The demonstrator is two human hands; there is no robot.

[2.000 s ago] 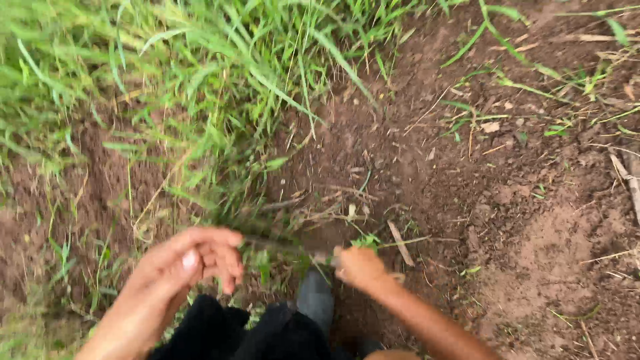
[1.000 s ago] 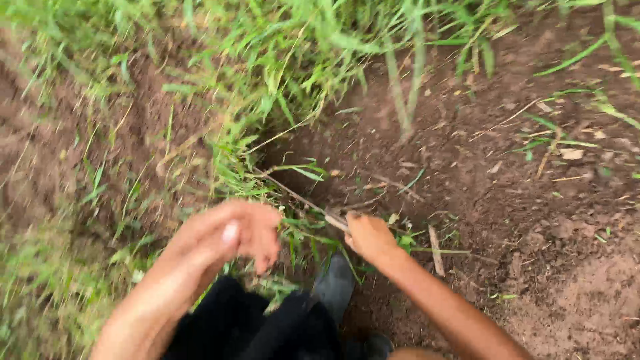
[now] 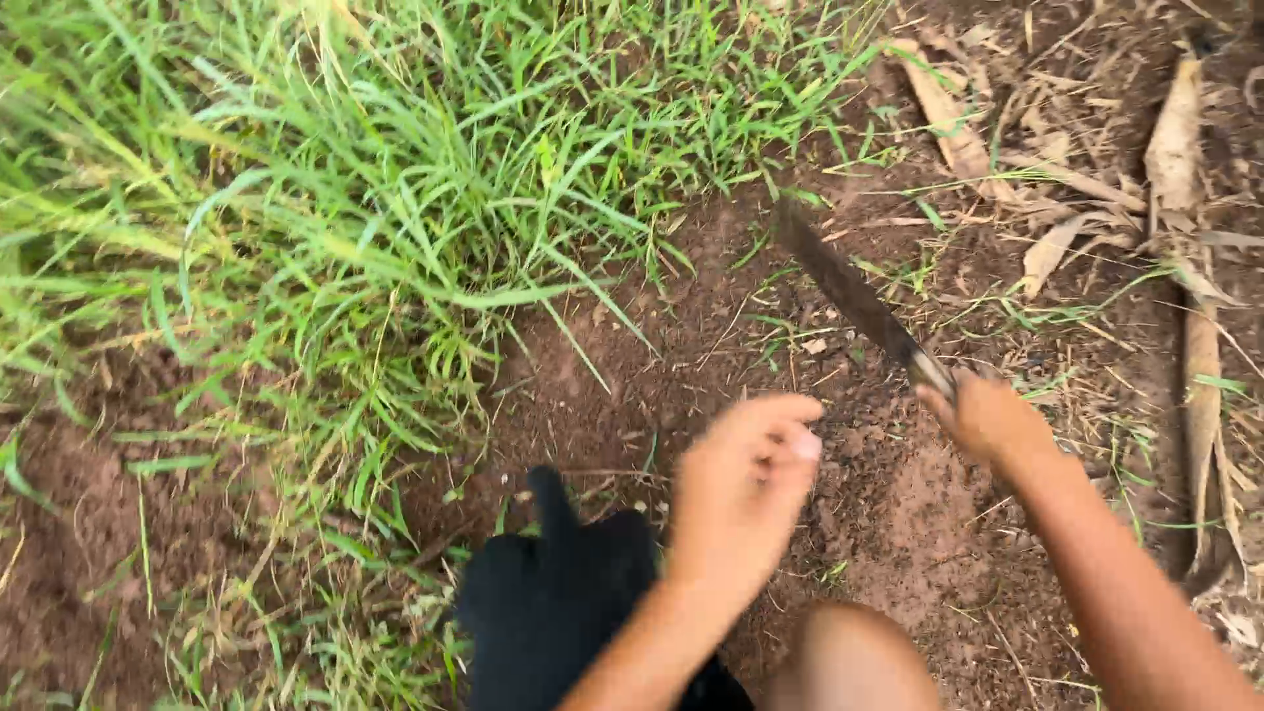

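Note:
A machete (image 3: 854, 296) with a dark, dirty blade points up and to the left over bare soil. Its pale handle is gripped by my right hand (image 3: 987, 425) at the right of the view. My left hand (image 3: 755, 464) is curled near the middle, left of the machete, with no object visible in it; its fingers are bent and slightly blurred. Green grass (image 3: 425, 217) grows thickly beyond and to the left of both hands. The machete's tip lies near the grass edge, and whether it touches the ground I cannot tell.
Dry stalks and leaves (image 3: 1175, 148) lie on the brown soil (image 3: 918, 523) at the right. Below are my dark-clothed leg (image 3: 563, 602) and a bare knee (image 3: 859, 662). Lower grass tufts (image 3: 316, 612) stand at the lower left.
The view has shifted, bringing dry stalks in at the right. My right hand has swung the machete outward to the upper right, and its blade now shows clearly. My left hand's fingers are more curled.

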